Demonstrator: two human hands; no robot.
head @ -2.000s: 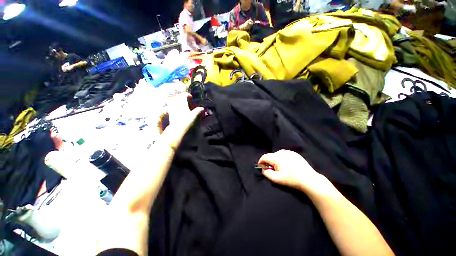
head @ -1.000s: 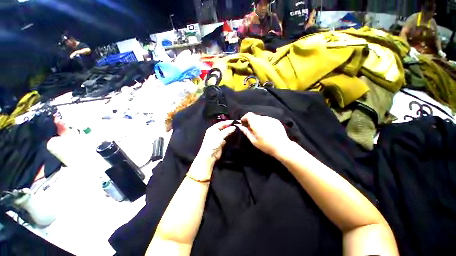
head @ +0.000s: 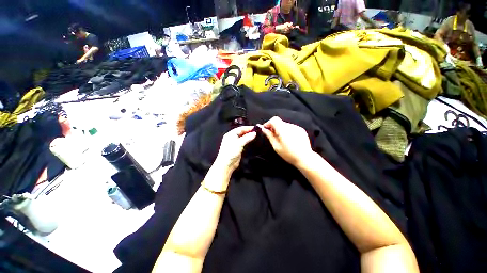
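A black suit jacket (head: 277, 213) lies spread over the table in front of me, its collar end away from me with a black hanger (head: 232, 80) hook above it. A small dark red neck label (head: 240, 121) shows inside the collar. My left hand (head: 235, 145) and my right hand (head: 288, 139) meet just below the label, fingertips nearly touching. Both pinch a small bit of the black cloth between them. Whether a tool is in my right hand cannot be seen.
A black flask (head: 125, 161) and a dark flat object (head: 133, 186) lie on the white table (head: 80, 208) at left. Mustard-yellow garments (head: 331, 58) are heaped behind, with a light blue bag (head: 187, 69). Another black jacket (head: 448, 186) lies at right. Several people are beyond.
Since two seconds ago, both hands have come together below the collar, my right hand moving up. Since one second ago they stay there, still pinching. The view has shifted slightly.
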